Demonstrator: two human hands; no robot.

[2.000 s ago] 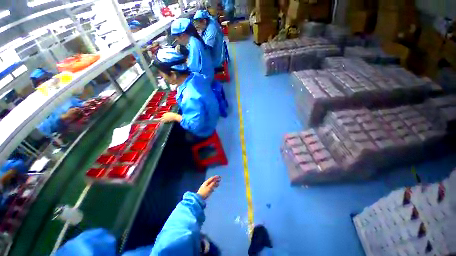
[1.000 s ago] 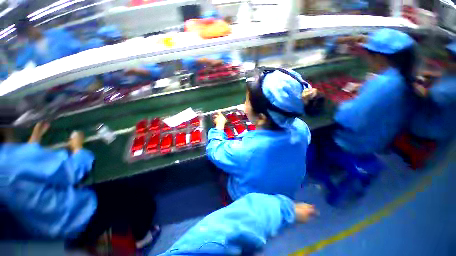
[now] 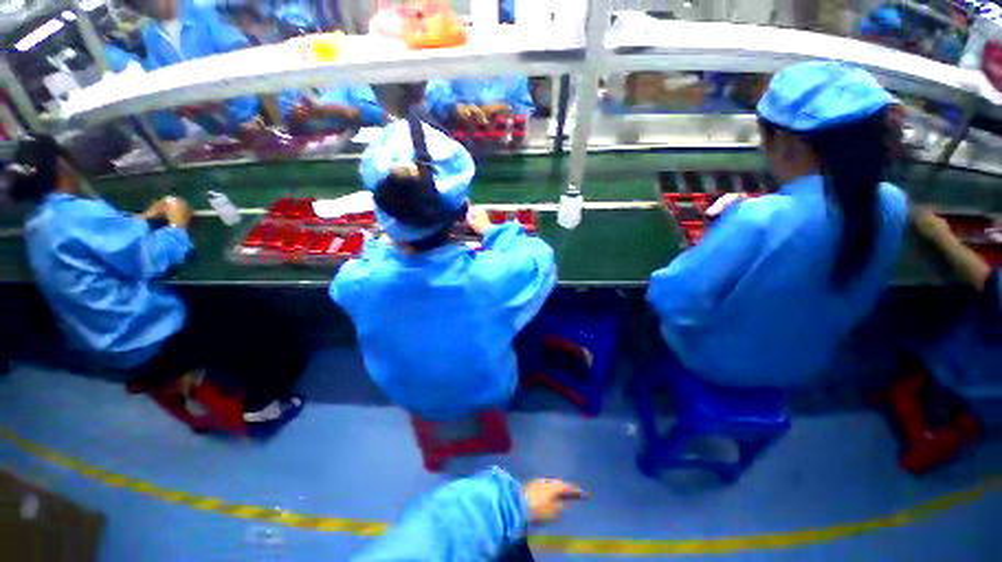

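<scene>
My left hand [image 3: 553, 499] is at the bottom centre, out of its light blue sleeve, over the blue floor. One or more fingers point right, and I see nothing in it. My right hand is out of the picture. On the bench ahead, a clear tray [image 3: 244, 256] of red phones [image 3: 319, 240] lies left of the middle seated worker. A white sheet [image 3: 344, 204] lies across it. More red phones lie at that worker's right hand, partly hidden by the body. Another tray with red phones [image 3: 690, 223] lies before the worker on the right.
Several people in blue smocks sit with their backs to me. A red stool [image 3: 461, 437] and blue stool [image 3: 714, 426] stand on the floor behind a yellow line [image 3: 703, 546]. A white overhead shelf [image 3: 264, 77] spans the bench. Small white bottles [image 3: 569, 208] stand there. A carton [image 3: 44, 521] is lower left.
The view has swung left from the aisle and pallets to face the bench squarely. My left hand now appears at the bottom centre, lower than a second ago and still empty.
</scene>
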